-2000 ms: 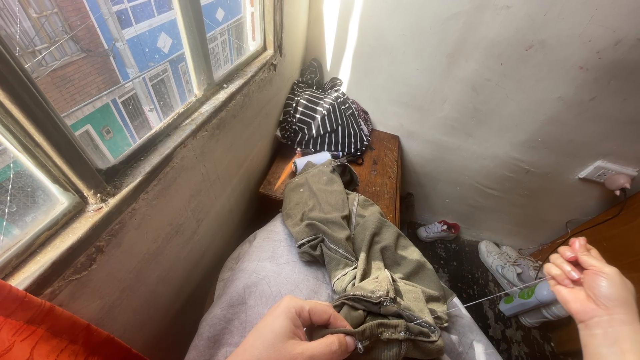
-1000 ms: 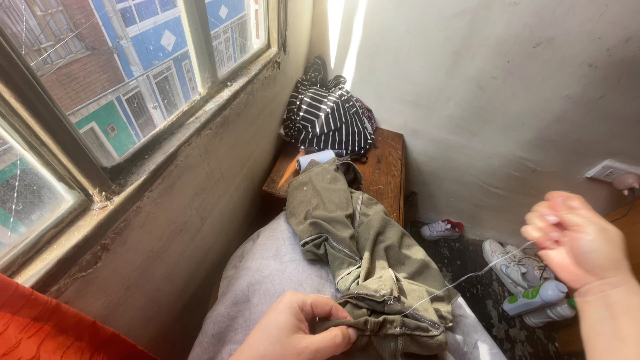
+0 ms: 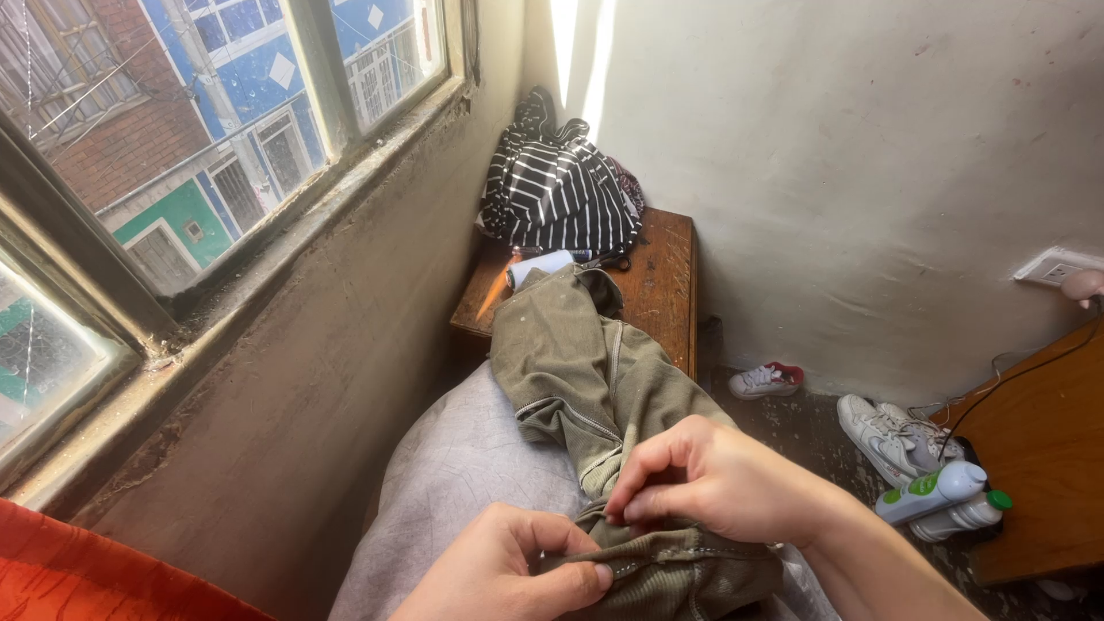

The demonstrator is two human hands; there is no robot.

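Observation:
An olive-green cloth garment (image 3: pixel 595 379) with pale seam stitching lies over a grey cloth (image 3: pixel 470 457) and reaches onto a wooden stand. My left hand (image 3: pixel 526 561) pinches the garment's folded edge between thumb and fingers, beside a line of light stitches. Just right of it, my right hand (image 3: pixel 690 483) has thumb and forefinger together at the fabric. Whether a needle is between those fingertips cannot be told, and the thread is not discernible now. A white thread spool (image 3: pixel 542 267) lies on the stand at the garment's far end, near dark-handled scissors (image 3: pixel 617 260).
Striped black-and-white cloth (image 3: pixel 561 190) is heaped on the wooden stand (image 3: pixel 664 285). The window sill (image 3: pixel 285 216) runs along the left, with orange fabric (image 3: pixel 95 569) below. Shoes (image 3: pixel 888 435) and white bottles (image 3: pixel 936 492) stand at right, by wooden furniture (image 3: pixel 1044 466).
My right hand, raised at the right with a taut and then slack thread running to the garment, has come down and left to the cloth. My left hand still holds the garment's edge.

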